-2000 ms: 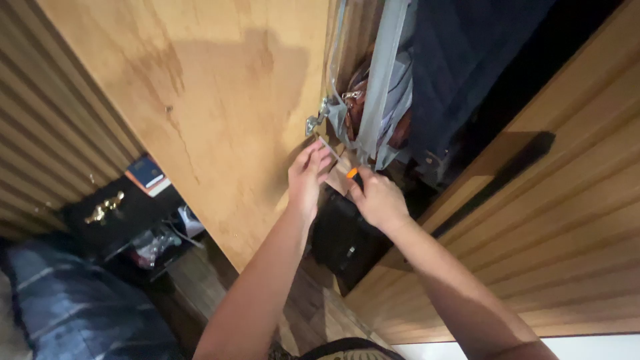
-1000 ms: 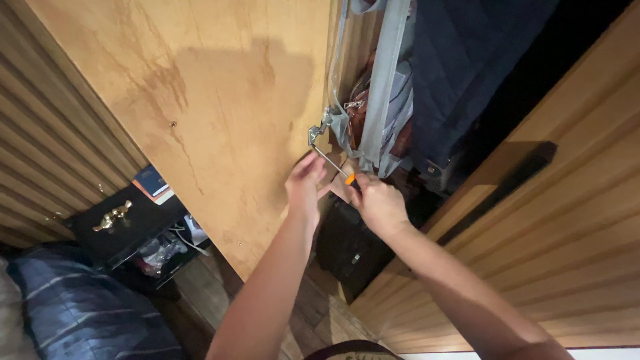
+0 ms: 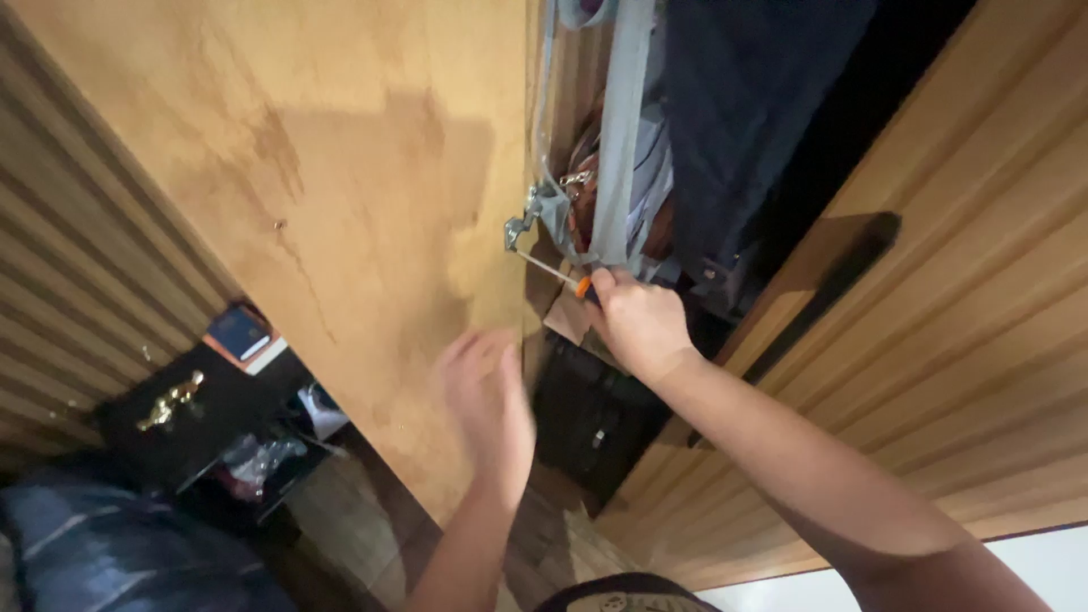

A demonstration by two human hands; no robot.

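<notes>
My right hand (image 3: 642,323) grips a screwdriver (image 3: 583,286) with an orange collar; its thin shaft points up and left, and the tip meets a metal cabinet hinge (image 3: 516,229) at the edge of an open wooden door (image 3: 382,187). Most of the handle is hidden in my fist. My left hand (image 3: 489,391), slightly blurred, is below the hinge and in front of the door's lower edge, fingers apart and holding nothing that shows.
Dark clothes (image 3: 739,102) and grey straps (image 3: 625,136) hang inside the wardrobe above a black case (image 3: 586,408). A second door with a black handle (image 3: 824,297) stands at right. A black bedside table (image 3: 161,425) and blue bedding (image 3: 127,544) lie at left.
My left hand has moved down, away from the hinge and the screwdriver shaft. My right hand keeps its grip on the screwdriver near the hinge.
</notes>
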